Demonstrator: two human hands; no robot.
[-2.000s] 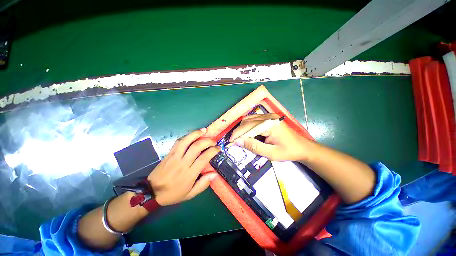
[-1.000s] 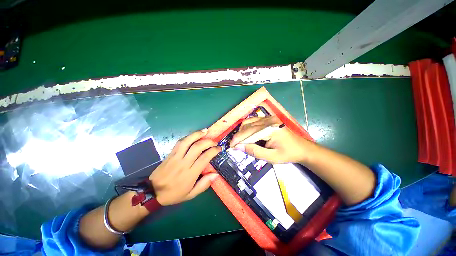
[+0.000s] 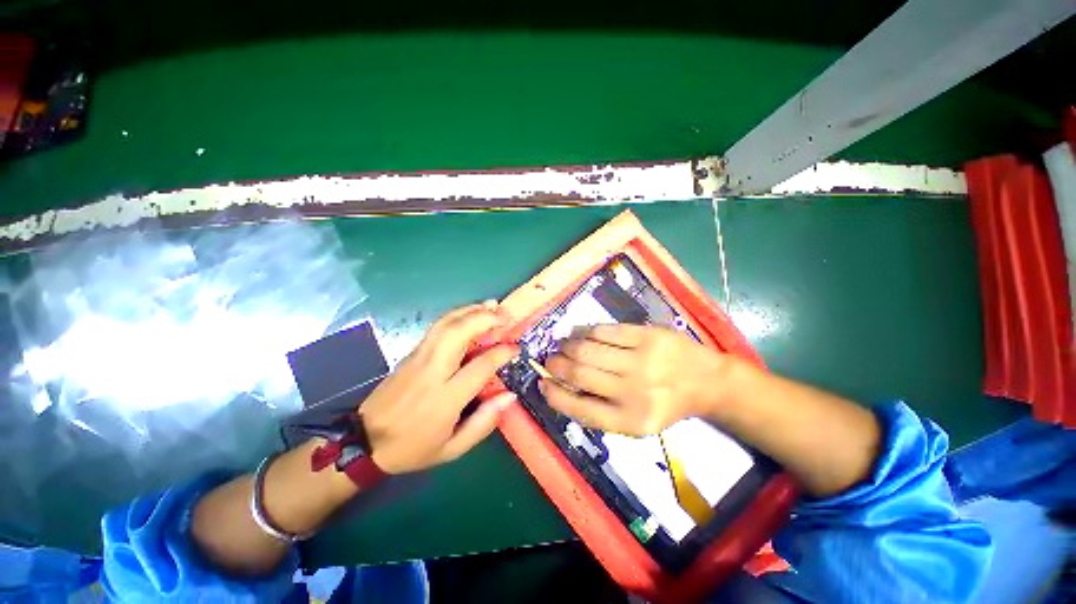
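Note:
An open tablet (image 3: 614, 481) lies tilted in a red-orange foam tray (image 3: 555, 474). Its circuit board (image 3: 586, 309) shows at the upper end, and an orange-yellow flat cable (image 3: 684, 481) crosses the white area below. My right hand (image 3: 637, 378) is over the board, curled around a slim cream-white pointed tool (image 3: 537, 367), whose tip is at the board's left edge. My left hand (image 3: 437, 383) rests on the tray's left side, fingertips at the tablet's edge near the tip. Whether its fingertips hold anything is hidden.
A dark adhesive sheet (image 3: 339, 365) and glaring clear plastic film (image 3: 177, 330) lie at the left. A chipped white rail (image 3: 472, 186) with a grey post (image 3: 850, 100) runs behind the tray. Red trays (image 3: 1024, 283) stand far right. Another unit (image 3: 47, 104) is on the belt, upper left.
My right hand has turned palm-down and moved slightly lower, uncovering the board's upper part. The tool now points up-left from under the fingers. The unit on the belt has moved right into view.

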